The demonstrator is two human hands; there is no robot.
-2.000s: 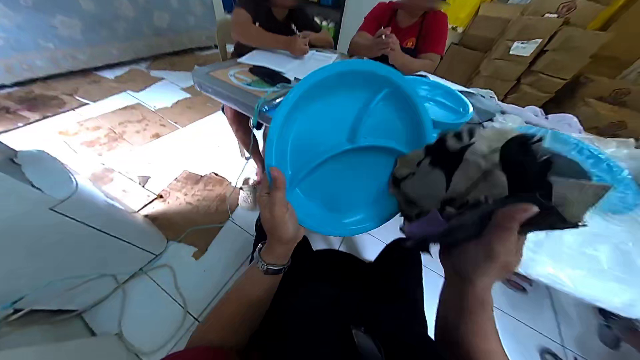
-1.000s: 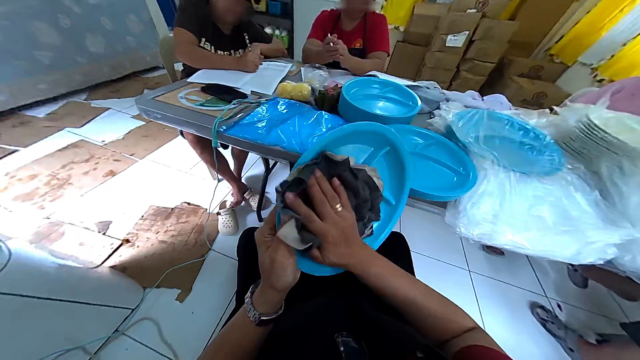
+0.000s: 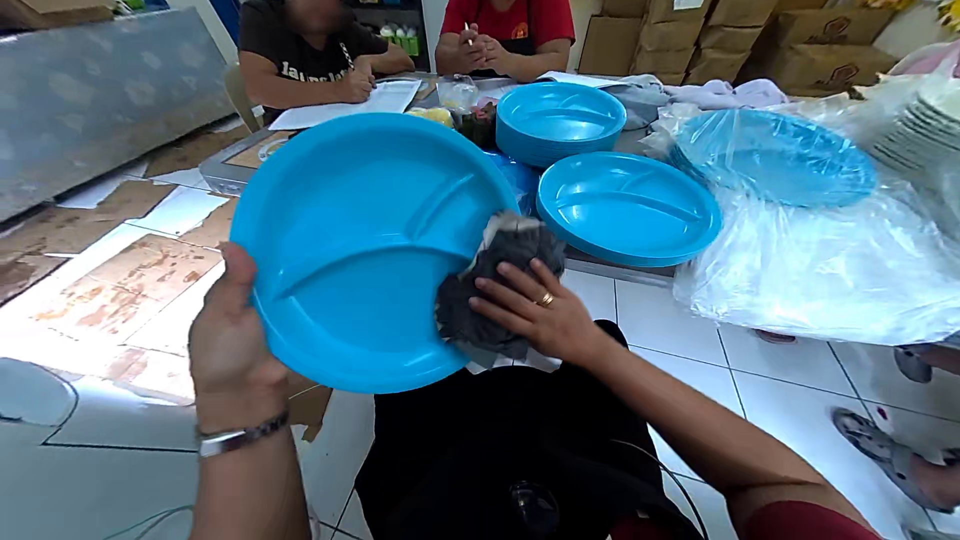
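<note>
A blue divided plastic plate (image 3: 345,217) is tilted up before me, its compartments facing me. My left hand (image 3: 236,337) grips its left rim, with the fingers hidden behind it. A dark grey and pale cloth (image 3: 506,281) lies against the plate's lower right rim, and my right hand (image 3: 536,311), which wears a ring, presses on it. Beyond, on the table, stands a stack of blue divided plates (image 3: 561,120). Nearer, at the table's edge, rests another blue divided plate or a short stack (image 3: 628,206); how many cannot be told.
Plastic-wrapped blue plates (image 3: 776,161) and a stack of white plates (image 3: 926,127) are at the right. Two people sit across the table (image 3: 225,161), one with papers (image 3: 352,105). Cardboard boxes (image 3: 690,37) stand behind. Cardboard pieces (image 3: 127,289) lie on the tiled floor; a sandalled foot is at right.
The cloth was off the plate's right side two seconds ago, then over its inner face under my right hand; now it is at the lower right rim. The plate has turned to face me more fully.
</note>
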